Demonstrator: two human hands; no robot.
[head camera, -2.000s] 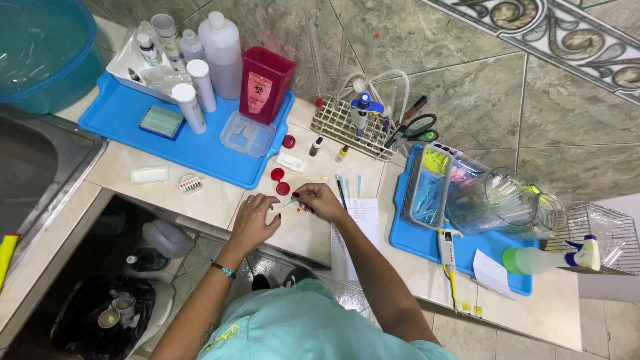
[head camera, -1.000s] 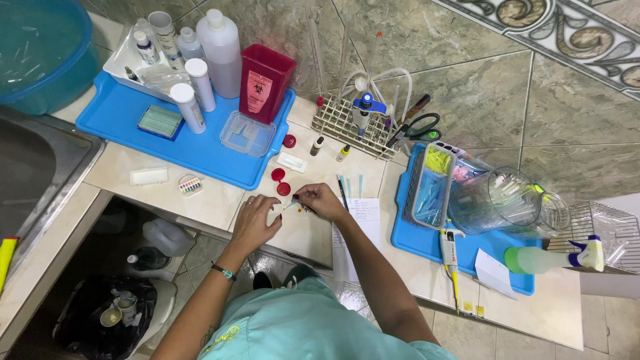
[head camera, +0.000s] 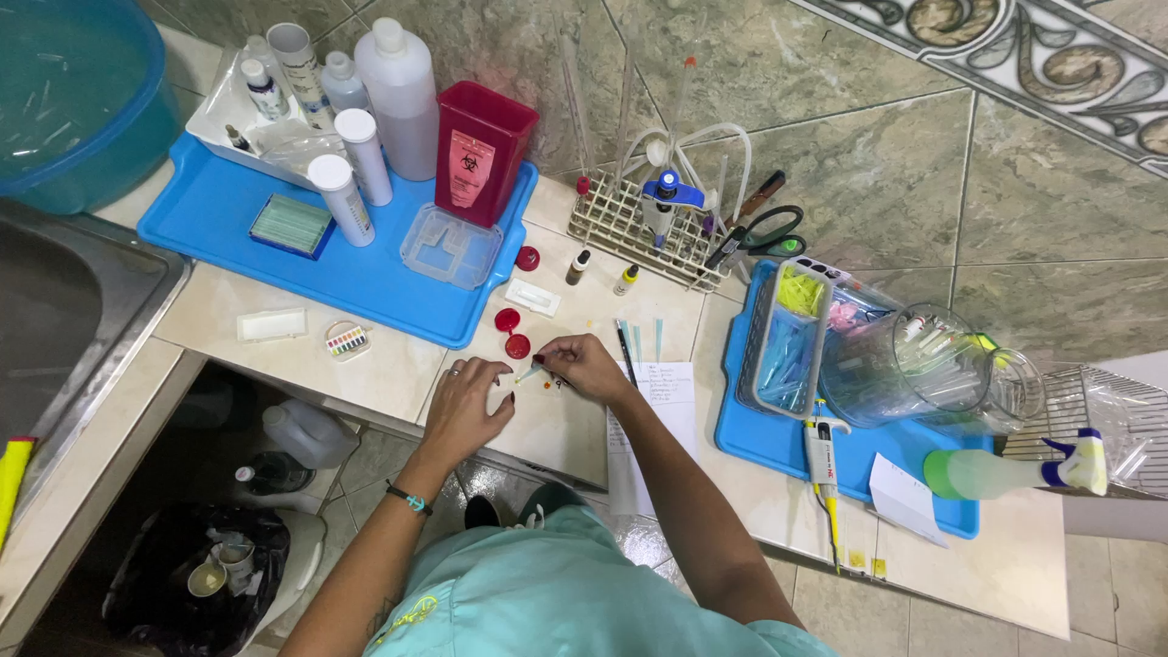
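My right hand (head camera: 577, 367) pinches a small pale-blue pipette tip (head camera: 527, 372), slanted down to the left over the tiled counter. Fingers apart, my left hand (head camera: 464, 406) rests close by on its left, with nothing plainly held. Small amber and dark drops or bits (head camera: 549, 384) lie just below my right fingertips; which cannot be told. Red round caps (head camera: 517, 346) lie above the hands, near a white test cassette (head camera: 533, 298). Two dropper bottles, one dark (head camera: 578, 267) and one yellow-labelled (head camera: 626, 280), stand farther back. A handwritten sheet (head camera: 666, 401) lies partly under my right forearm, beside a black pen (head camera: 626, 349).
At left, a blue tray (head camera: 365, 301) carries bottles, a slide box and a red sharps container (head camera: 481, 151). A tube rack (head camera: 657, 219) stands behind. The right tray (head camera: 730, 429) holds tips and jars, with a micropipette (head camera: 821, 456) at its edge. An open bin (head camera: 196, 575) sits below left.
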